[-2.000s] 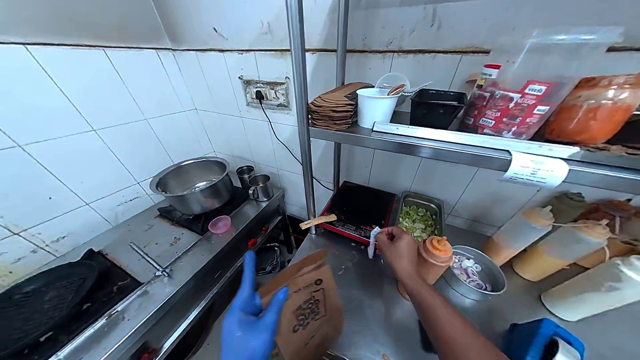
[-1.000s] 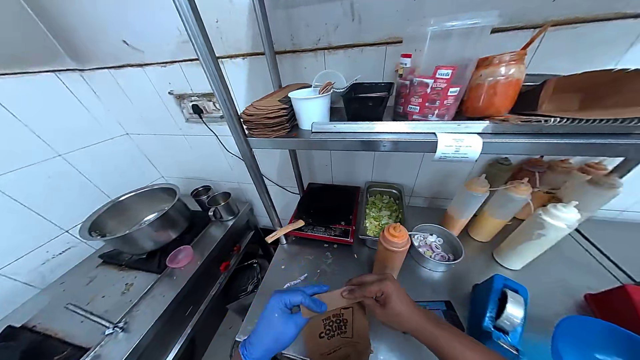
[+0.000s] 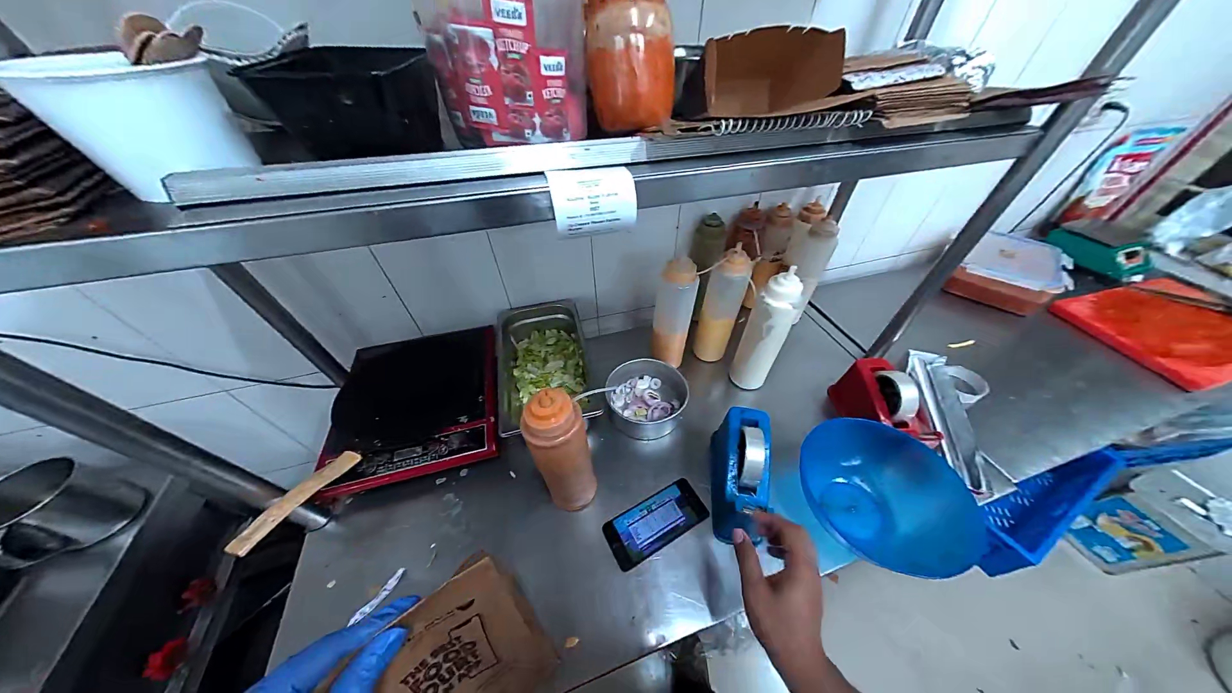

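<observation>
My left hand (image 3: 351, 650), in a blue glove, holds a printed brown paper bag (image 3: 472, 630) at the lower left of the steel counter. My bare right hand (image 3: 784, 587) is at the near end of a blue tape dispenser (image 3: 739, 472), thumb and index finger at its front edge; whether they grip tape cannot be told. A smartphone (image 3: 656, 523) with a lit screen lies left of the dispenser. Behind it stand an orange-capped squeeze bottle (image 3: 560, 452), a steel bowl of sliced onions (image 3: 647, 397) and a steel pan of chopped lettuce (image 3: 547, 364).
A blue plastic bowl (image 3: 890, 496) sits right of my right hand, near a red tape dispenser (image 3: 881, 395). An induction cooktop (image 3: 414, 404) is at the back left, with several sauce bottles (image 3: 765, 327) at the back. A steel shelf (image 3: 404, 217) crosses above the counter.
My right hand has left the paper bag and moved right to the blue tape dispenser. My left hand still holds the bag. The view has swung to the right.
</observation>
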